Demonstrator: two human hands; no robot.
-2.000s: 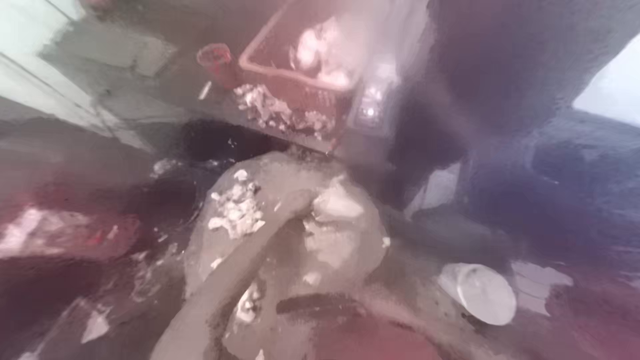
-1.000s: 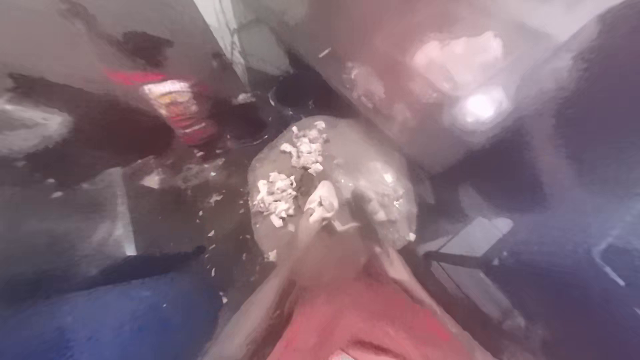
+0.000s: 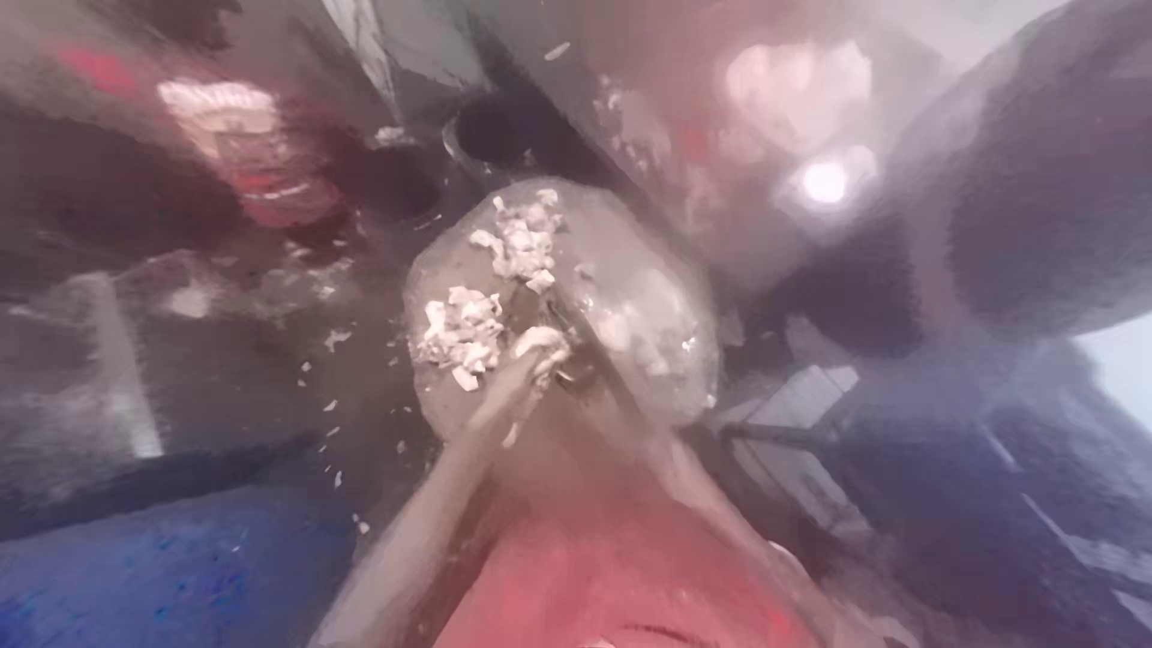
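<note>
A round chopping block or board (image 3: 621, 225) lies below me, its surface pale and wet-looking. Pale chopped pieces form one pile (image 3: 522, 238) near its far edge and another (image 3: 461, 333) on its left. More pale, glossy matter (image 3: 643, 333) spreads over its right side. My left hand (image 3: 533, 360) is near the block's middle, apparently closed around a pale, soft-looking piece (image 3: 543, 342). Close beside it on the right is my right hand (image 3: 589, 364), blurred and dark; its fingers and anything in them cannot be made out.
Beyond the block stands a dark round container (image 3: 454, 139). A red-and-white printed bag (image 3: 238, 135) is at upper left. A blurred pale heap (image 3: 796, 90) and a bright spot (image 3: 823, 183) are at upper right. Scraps (image 3: 330, 405) litter the floor left of the block. A blue surface (image 3: 180, 567) fills the lower left.
Two seconds ago one arm reached across the block toward pale matter on its right; now both hands are together near the middle. The view has turned markedly.
</note>
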